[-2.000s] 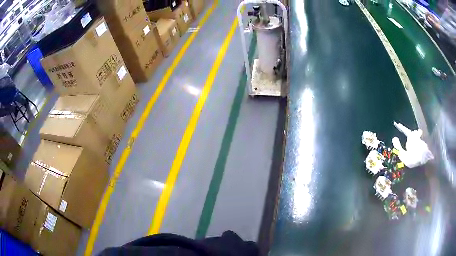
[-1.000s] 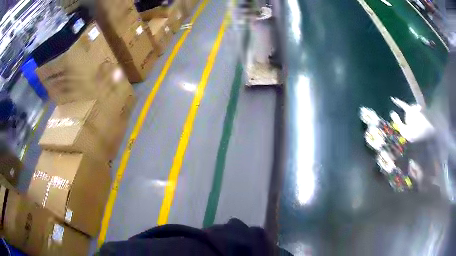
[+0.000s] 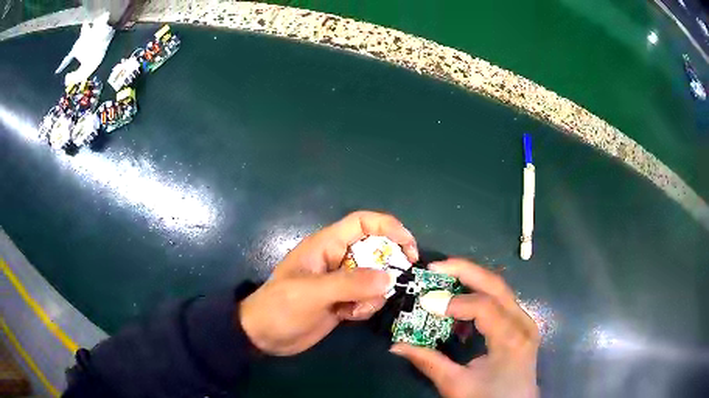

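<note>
My left hand (image 3: 319,284) holds a white plastic housing (image 3: 379,255) with brass-coloured contacts, just above the dark green bench. My right hand (image 3: 486,330) grips a green circuit board (image 3: 420,322) by its edges, right beside the housing. Its dotted side faces up. A white cover (image 3: 435,301) sits on a right fingertip and lies over the board. Short dark and white leads show between board and housing. My fingers partly hide both parts.
A slim white tool (image 3: 528,210) with a blue end lies right. White housings with colourful boards (image 3: 82,116) cluster at upper left beside a white glove-like shape (image 3: 92,48). A speckled edge (image 3: 373,35) borders the green belt (image 3: 591,70).
The view has turned from the aisle and cartons to the bench. Both hands now show, holding the housing and the board. The cluster now appears at upper left instead of right.
</note>
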